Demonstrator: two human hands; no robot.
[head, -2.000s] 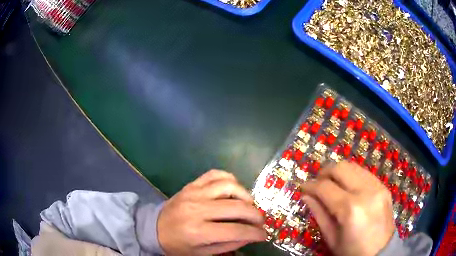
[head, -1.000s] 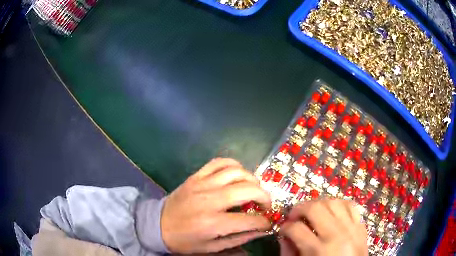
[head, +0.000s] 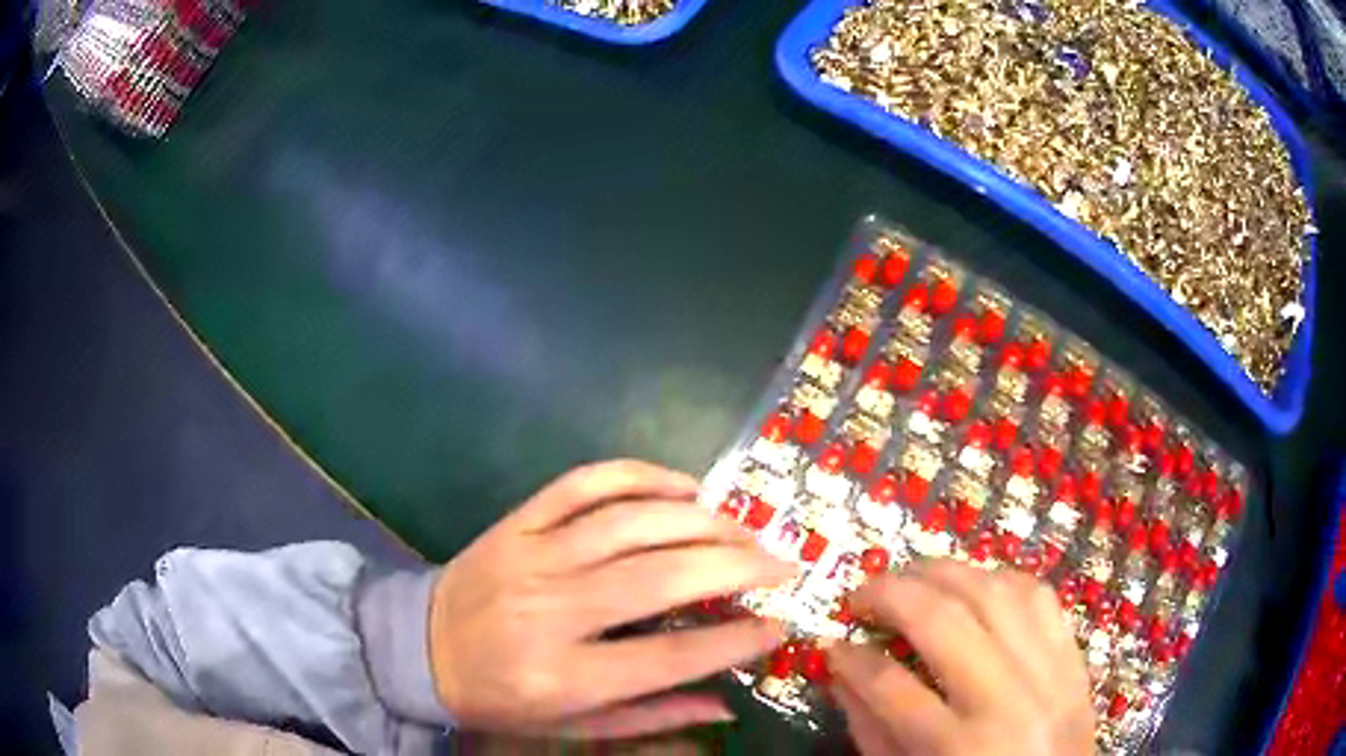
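Observation:
A clear tray lies tilted on the dark green table, its pockets filled with brass-coloured and silvery metal parts and small red parts. My left hand lies at the tray's lower left corner, fingers spread a little; its fingertips reach over the tray edge. My right hand is over the lower part of the tray, fingers bent down to it. What either hand's fingertips hold, if anything, is hidden or too small to tell.
A large blue bin heaped with loose brass-coloured parts stands beyond the tray at upper right. A second blue bin is cut off at the top. A blue bin of red parts is at the right edge. Striped stacked trays sit upper left.
My right hand moved down and left from over the tray's middle, then slightly up over the lower part. My left hand stays at the tray's corner. The whole view has shifted a little.

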